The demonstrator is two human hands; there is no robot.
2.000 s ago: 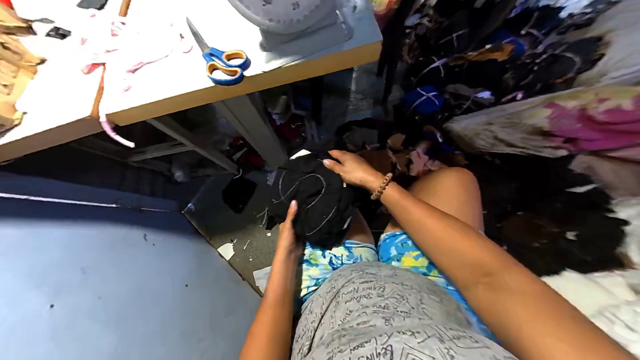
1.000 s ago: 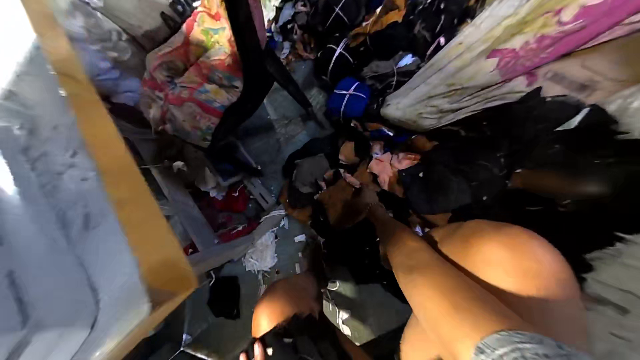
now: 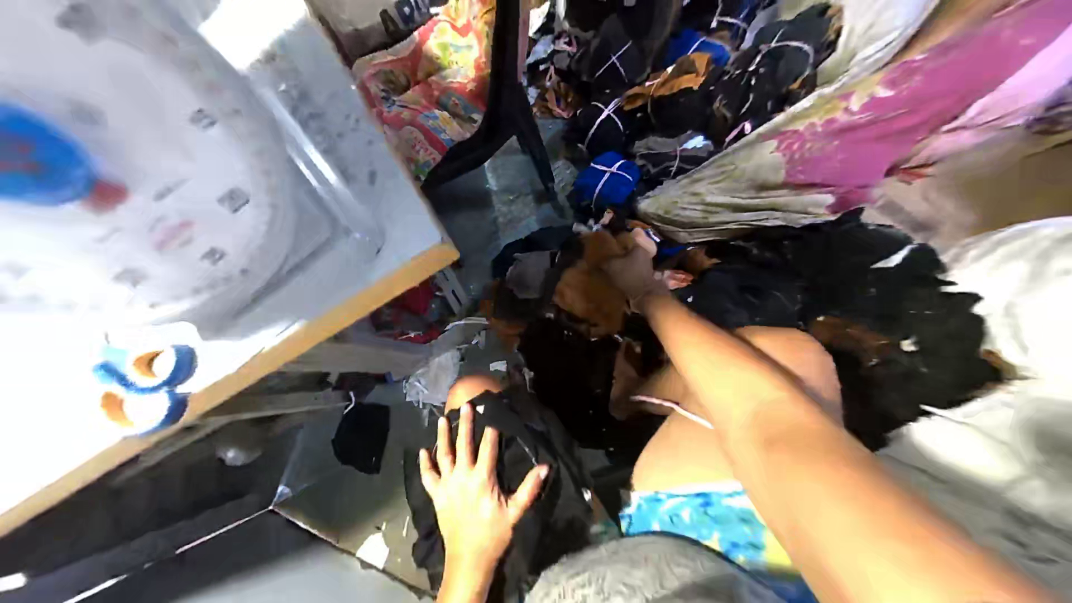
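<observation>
My left hand (image 3: 471,494) lies with spread fingers on a bundle of black cloth (image 3: 544,502) on my lap, pressing its top. My right hand (image 3: 632,272) reaches down into a heap of brown and black fabric scraps (image 3: 590,293) beyond my knees. Its fingers are partly hidden among the scraps, so whether they grip any cloth is unclear. A blue cloth bundle (image 3: 610,177) tied crosswise with pale string sits just past that hand, beside several tied black bundles (image 3: 610,121).
At the left stands a table (image 3: 335,322) bearing a dial scale (image 3: 193,193) and blue-handled scissors (image 3: 151,377). Black cloth (image 3: 888,318) is piled at the right, next to a white sack (image 3: 1022,293). A pink-patterned cloth (image 3: 829,159) and a dark chair leg (image 3: 502,92) are farther ahead.
My right hand has left the black bundle, which both hands held two seconds ago, and now is in the scrap heap. The view has swung strongly to the right.
</observation>
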